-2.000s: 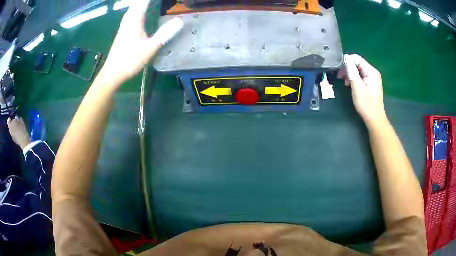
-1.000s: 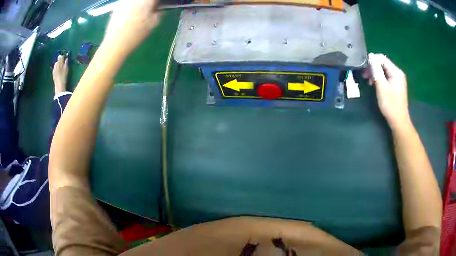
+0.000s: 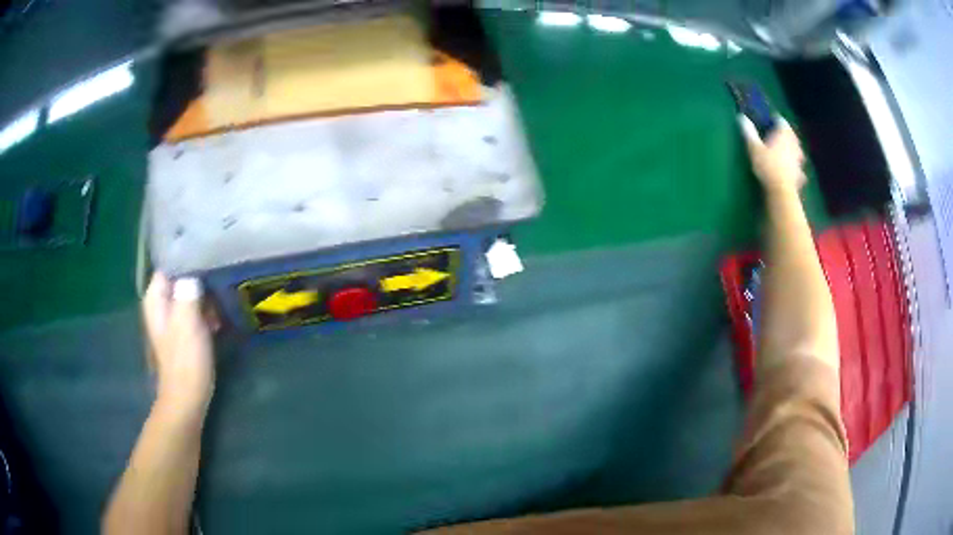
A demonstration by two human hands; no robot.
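The press has a grey metal plate [image 3: 334, 183] with small holes on a blue base. Its label panel [image 3: 418, 282] has yellow arrows and a red button [image 3: 352, 303]. Behind the plate, a cream pad [image 3: 324, 68] lies on the orange plate [image 3: 457, 84], with no phone part seen on it. My left hand [image 3: 180, 340] is at the left side of the base, thumb and finger slightly apart, other fingers partly hidden. My right hand [image 3: 776, 157] is at the upper right, its fingers on a dark phone assembly [image 3: 752, 105]. The picture is blurred.
A phone part with a blue patch [image 3: 37, 212] lies on the green surface at the left. A red ribbed tray [image 3: 862, 324] is at the right, partly behind my right forearm. A black block [image 3: 836, 136] stands beyond my right hand. A white tag [image 3: 503, 258] hangs at the base's right side.
The view has turned right. My left hand has come down from the press top to the base's left side. My right hand has left the base's right side and now holds a phone assembly.
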